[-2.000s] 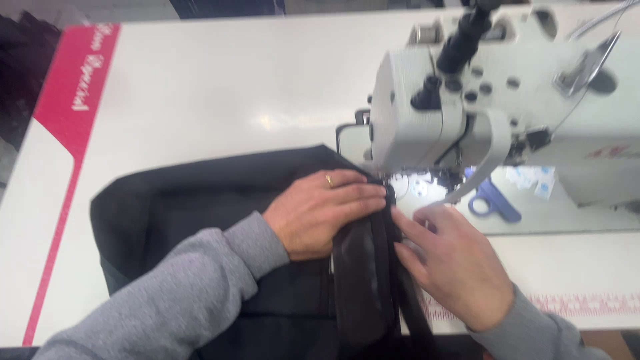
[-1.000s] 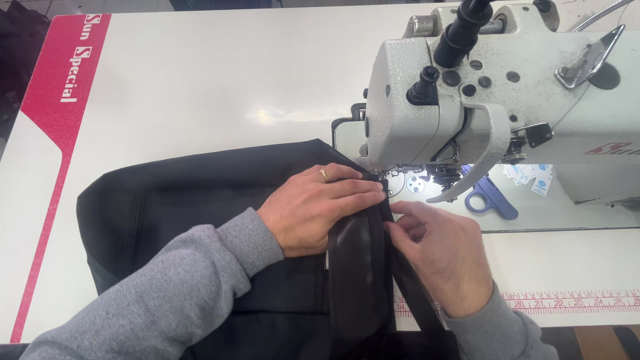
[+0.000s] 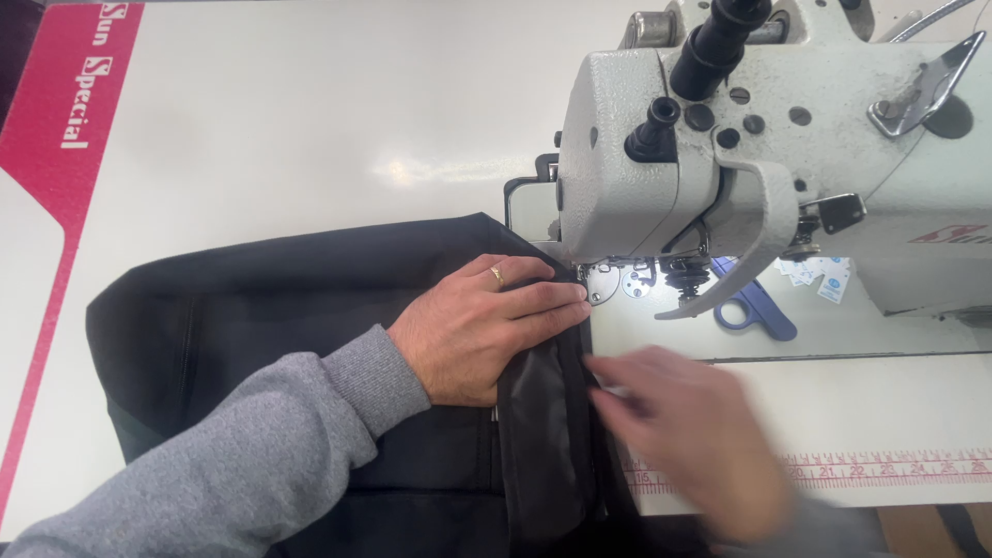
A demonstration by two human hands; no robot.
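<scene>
A black fabric bag or bag panel (image 3: 325, 263) lies spread on the sewing table, its right edge by the needle area of an industrial sewing machine (image 3: 620, 155). My left hand (image 3: 484, 325), with a ring on one finger, rests palm down on the fabric, fingertips close to the presser foot. My right hand (image 3: 682, 426) is blurred, at the right edge of the fabric; its thumb and fingertips are near a black edge strip (image 3: 585, 364). Whether it grips the strip cannot be told. The needle and presser foot are largely hidden.
Blue-handled thread snips (image 3: 752, 306) lie on the machine bed beside several small white printed tags (image 3: 833, 283). A red measuring scale (image 3: 883, 469) runs along the table's front edge. A metal knee-shaped guard or lever (image 3: 763, 248) curves down from the machine head.
My right hand has moved down and slightly away from the needle area along the fabric's edge. My left hand stays on the fabric near the presser foot.
</scene>
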